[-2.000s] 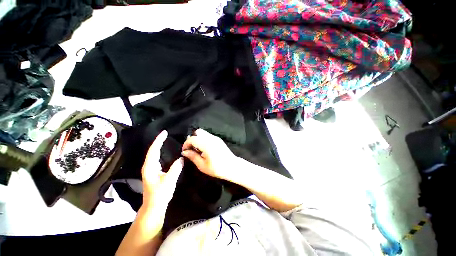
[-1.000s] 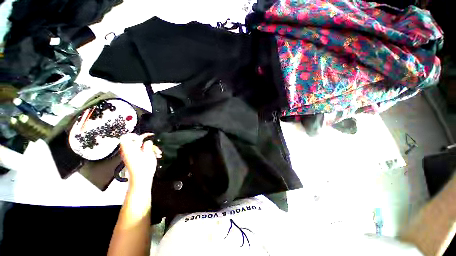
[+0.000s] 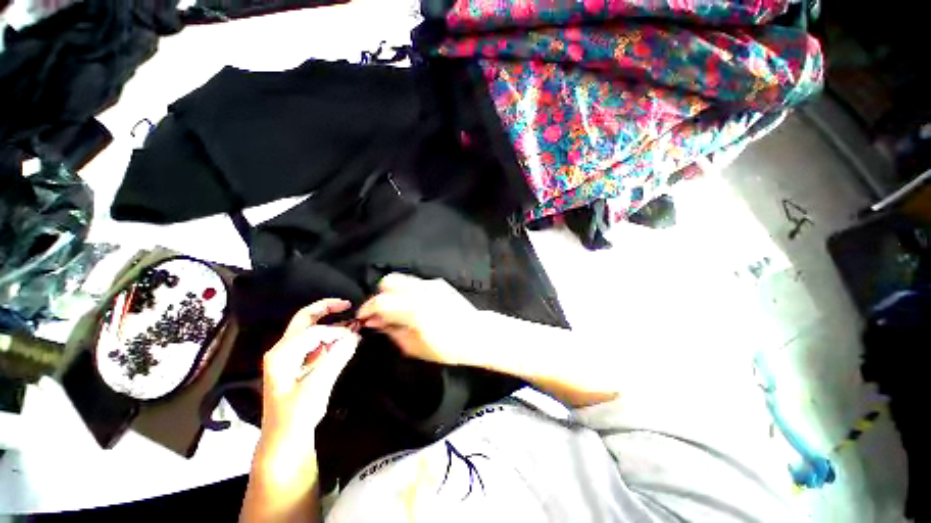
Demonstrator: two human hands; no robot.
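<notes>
A black garment (image 3: 357,230) lies across the white table and towards my lap. My left hand (image 3: 306,373) is over its near part, fingertips pinched near a tiny dark piece; the fingers appear to grip the black cloth. My right hand (image 3: 413,319) meets it from the right, its fingertips pinched close to the left ones. A needle or thread cannot be made out. A white oval dish (image 3: 163,327) at the left holds many tiny dark round pieces, a slim red-and-white tool and a red dot at its right edge.
Floral cloth (image 3: 633,102) is piled at the upper right. Other black garments (image 3: 71,61) and crinkled clear plastic (image 3: 46,230) lie at the upper left. A brown-olive flat item (image 3: 174,429) is under the dish. A dark hook (image 3: 216,409) shows beside it. Thread cones (image 3: 29,355) are at the left edge.
A second ago my left hand was by the dish and my right forearm was far out right. Now both hands are together at the black garment. The camera view has shifted.
</notes>
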